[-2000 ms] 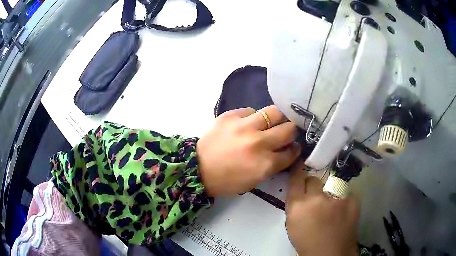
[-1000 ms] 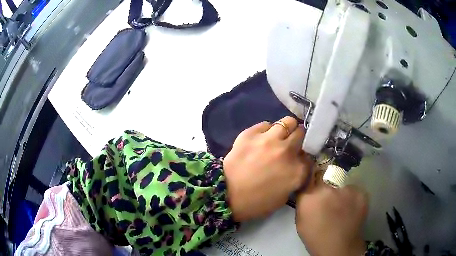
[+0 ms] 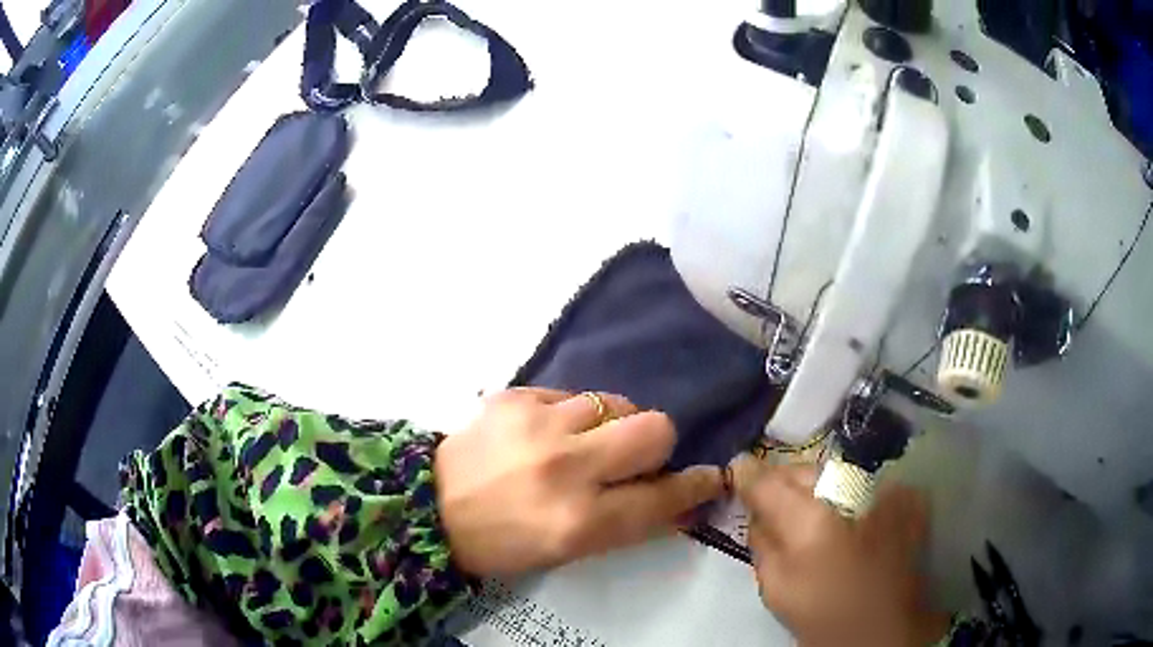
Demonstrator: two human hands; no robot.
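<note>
A dark navy pouch panel (image 3: 651, 348) lies flat under the head of the white-grey sewing machine (image 3: 860, 240), its rounded end towards the far side. My left hand (image 3: 569, 480), with a ring, grips the panel's near edge between thumb and fingers. My right hand (image 3: 835, 544) is beside it, its fingertips at the same edge below the thread tension knobs (image 3: 974, 360). The right hand is slightly blurred and its fingertips are partly hidden. A narrow dark strip (image 3: 718, 544) shows between my hands. The needle is hidden behind the head.
Stacked pouch panels (image 3: 272, 209) lie at the left of the white table (image 3: 443, 228). Looped black side strips (image 3: 417, 57) lie at the far edge. Dark thread snips (image 3: 999, 588) lie at lower right on the bed. A printed ruler scale (image 3: 531, 622) runs along the near edge.
My left hand has moved left and towards me, away from the machine head. More of the panel shows, and it now lies turned, with its rounded end farther back. My right hand stays near the same place.
</note>
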